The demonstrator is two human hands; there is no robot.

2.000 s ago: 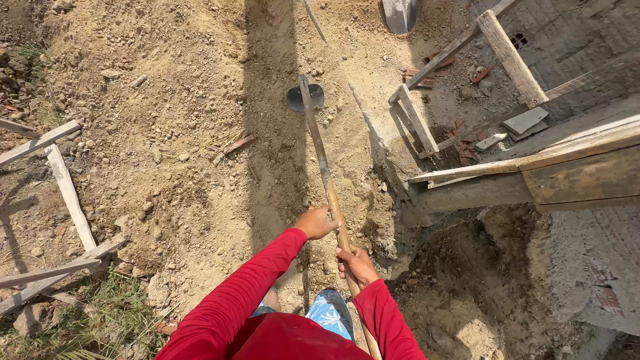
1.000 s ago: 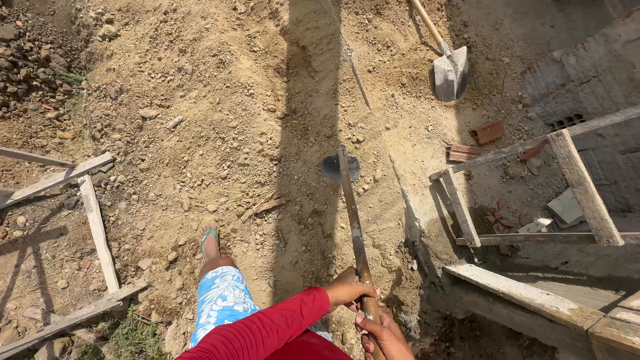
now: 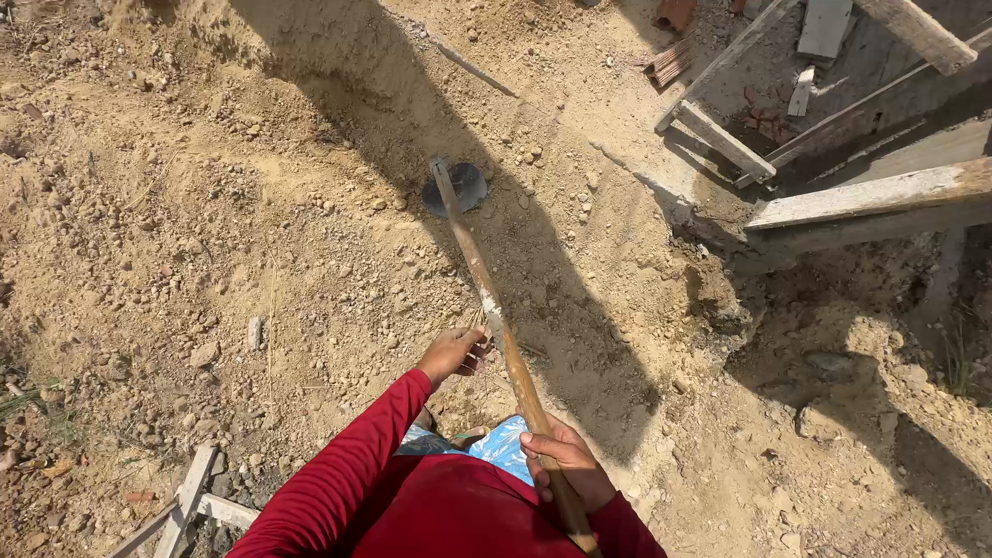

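A hoe's long wooden handle [image 3: 515, 364] runs from beside my waist up to its round dark metal blade [image 3: 467, 187], which rests on the sandy soil partly in shadow. My right hand [image 3: 570, 463] is wrapped around the lower handle near my body. Beside the middle of the handle is my left hand [image 3: 456, 353], off the wood, with its fingers loosely curled and apart and nothing seen in them. Loose yellowish soil [image 3: 310, 256] with small stones surrounds the blade.
Wooden board frames [image 3: 725, 143] stand at the upper right, with broken hollow bricks [image 3: 668, 63] beside them. A deeper pit [image 3: 821, 349] lies at the right. More crossed boards [image 3: 190, 496] are at the lower left. A foot shows below my left hand.
My left hand has come off the handle, which both hands held in the earlier frames. The view has turned, and the shovel seen at the top before is out of view.
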